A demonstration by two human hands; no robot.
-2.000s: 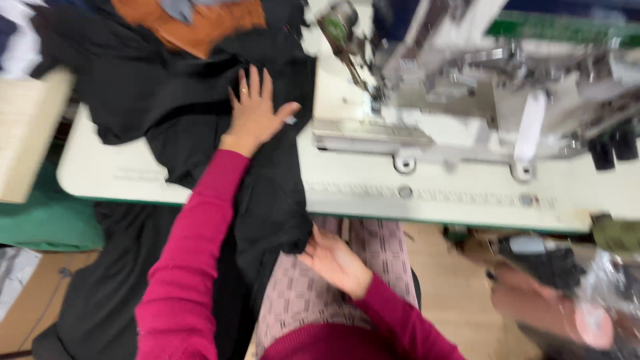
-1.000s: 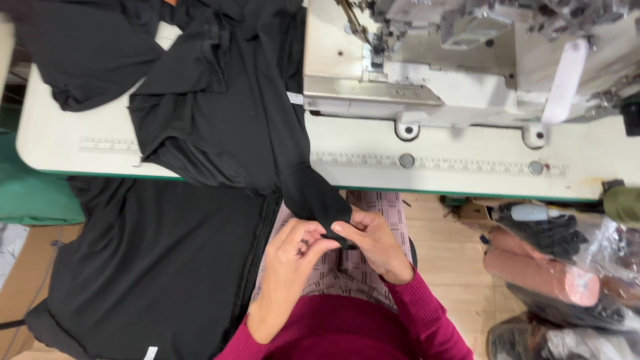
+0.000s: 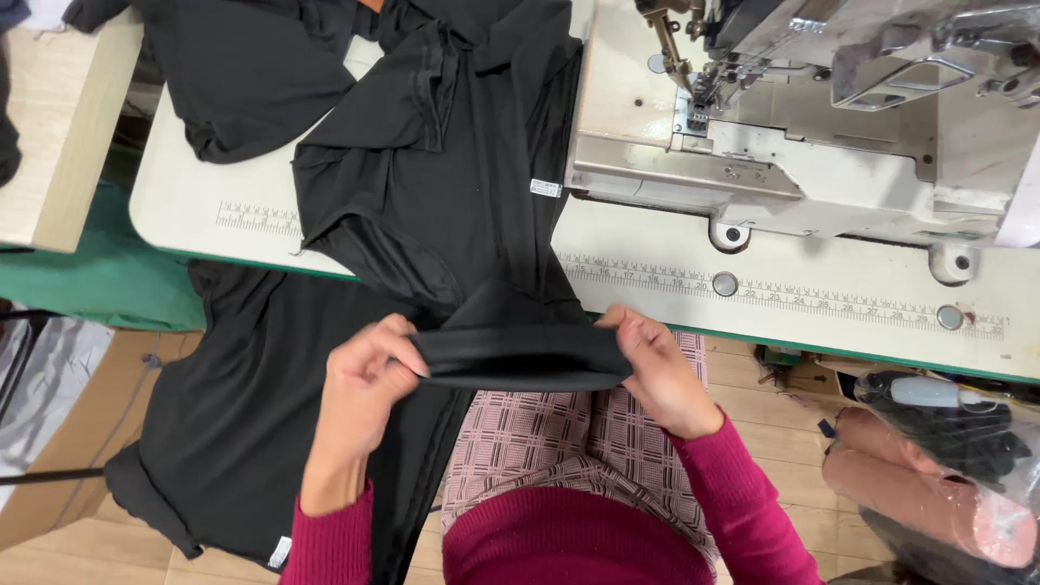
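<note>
Between my two hands a tubular end of a black fabric garment is stretched sideways over my lap, its opening facing me. My left hand pinches the left edge with thumb and fingers. The right edge is gripped by my right hand. The rest of that garment runs up onto the white sewing table, with a small white label on it. To its right stands an industrial sewing machine, whose presser foot area holds no cloth.
Another black garment with a white tag hangs below the table's left front edge. A wooden board lies at the upper left above green cloth. A printed ruler runs along the table edge. Pink rolls in plastic lie at lower right.
Two seconds ago my left hand lay flat on the black cloth on the table; one second ago both hands were close together at the garment's end. They are now apart, stretching it.
</note>
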